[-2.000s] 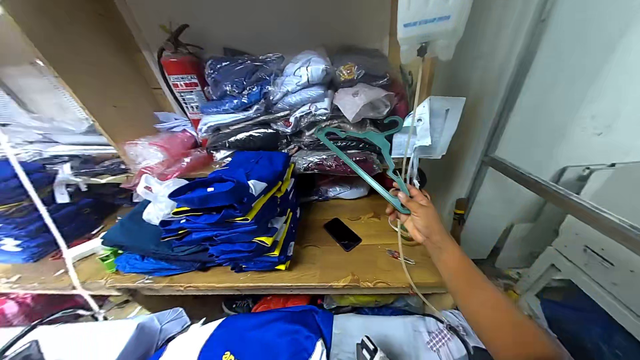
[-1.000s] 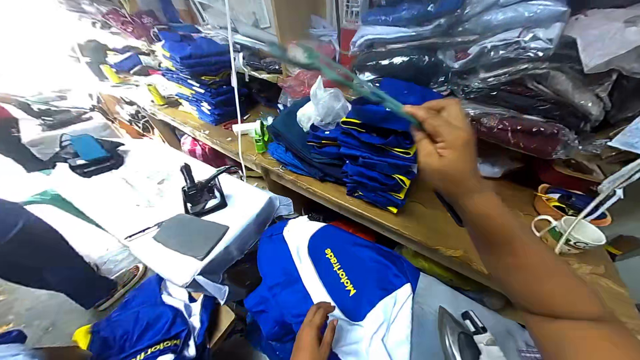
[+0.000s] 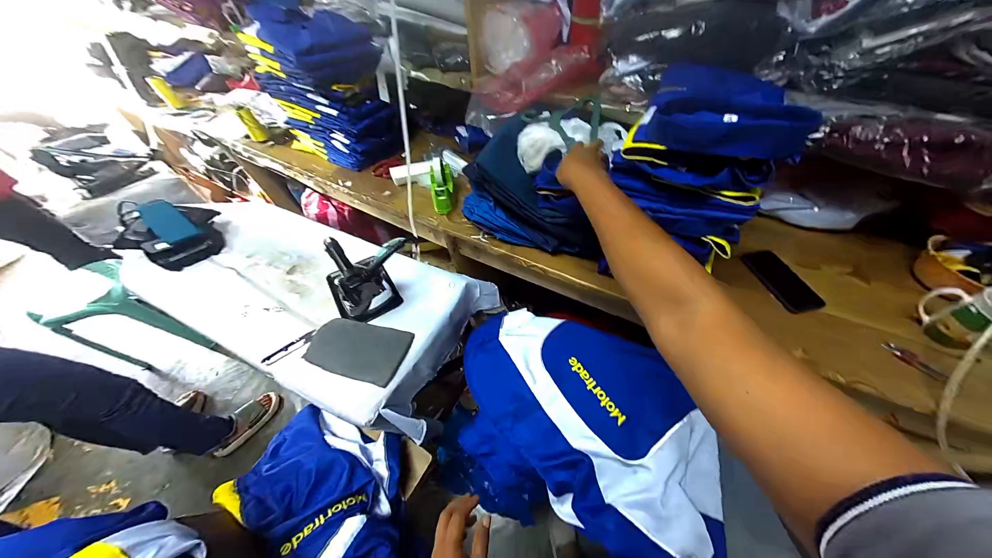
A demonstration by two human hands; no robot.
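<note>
My right hand [image 3: 583,164] is stretched to the wooden shelf, closed around part of a green plastic clothes hanger [image 3: 577,120]. The hanger lies over white plastic [image 3: 541,146] on the folded dark garments [image 3: 515,182], left of a stack of folded blue garments with yellow trim [image 3: 697,147]. My left hand [image 3: 460,528] is at the bottom edge, partly cut off, fingers apart, with nothing seen in it. Just right of it a blue and white garment with yellow lettering [image 3: 597,418] is spread out. Another such garment [image 3: 310,480] lies to the left.
A white-covered table [image 3: 263,240] bears a black stand-like device [image 3: 360,279] and a grey pad [image 3: 360,350]. A black phone [image 3: 783,281], a pen [image 3: 914,360] and a mug [image 3: 957,318] are on the wooden shelf [image 3: 837,341]. A person's leg [image 3: 101,399] is at the left. A white cord hangs down.
The view has turned left and down since the first frame. My right hand has carried the hanger from the right side over to the white plastic beside the blue stack.
</note>
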